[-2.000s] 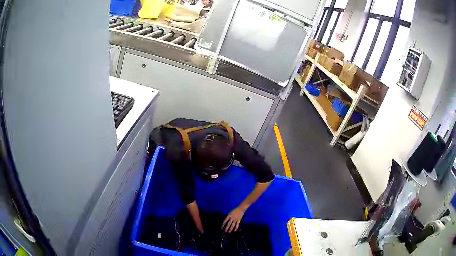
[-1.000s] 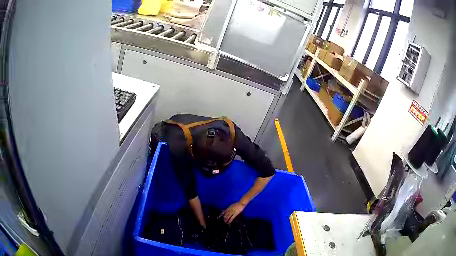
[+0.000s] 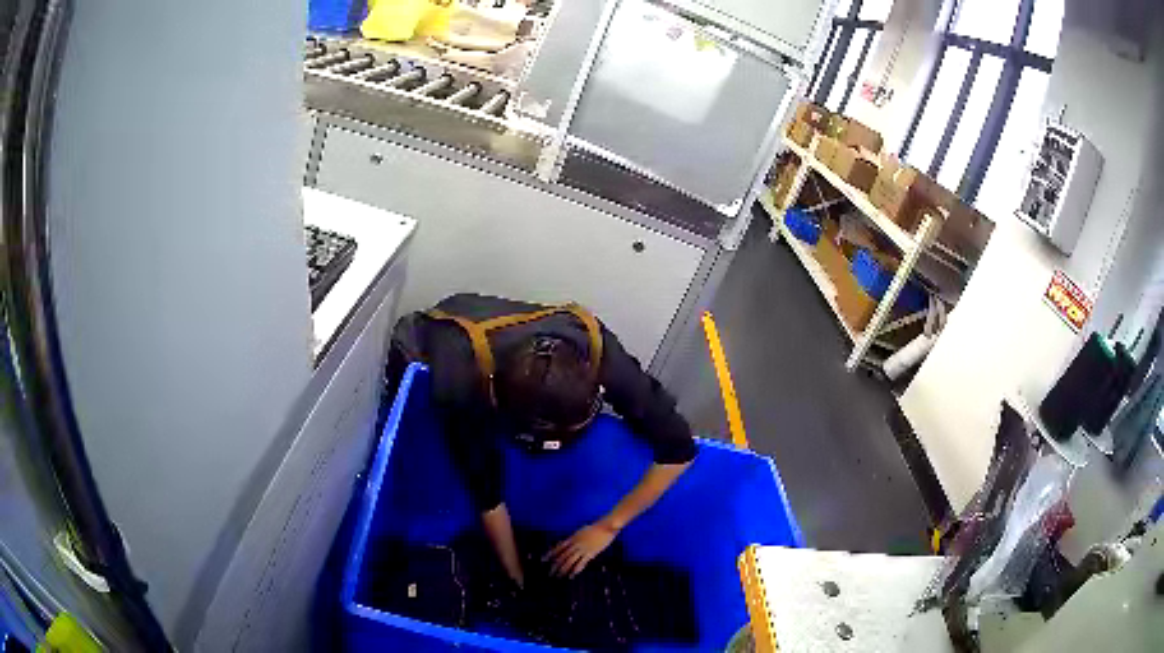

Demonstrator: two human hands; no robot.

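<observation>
Neither of my hands is in the picture. Nearest in front of me is a deep blue plastic bin (image 3: 708, 500), open at the top. Dark, soft pieces (image 3: 434, 593) lie low in it, with thin light lines and a small pale tag; their exact shape is unclear. Another person (image 3: 543, 370) in dark clothes with orange-brown straps bends over the bin's far side. Both of that person's hands reach down onto the dark pieces; one is partly sunk among them, the other lies spread on top.
A white machine table (image 3: 849, 593) with a yellow edge is at lower right, beside dark thread cones (image 3: 1079, 389). A grey cabinet (image 3: 166, 319) fills the left. A roller conveyor (image 3: 409, 83) is behind the person. A carton shelf (image 3: 881, 204) stands along the aisle.
The other person's spread hand has moved a little to the left and up over the dark pieces. The view has shifted slightly. My hands are in none of the frames.
</observation>
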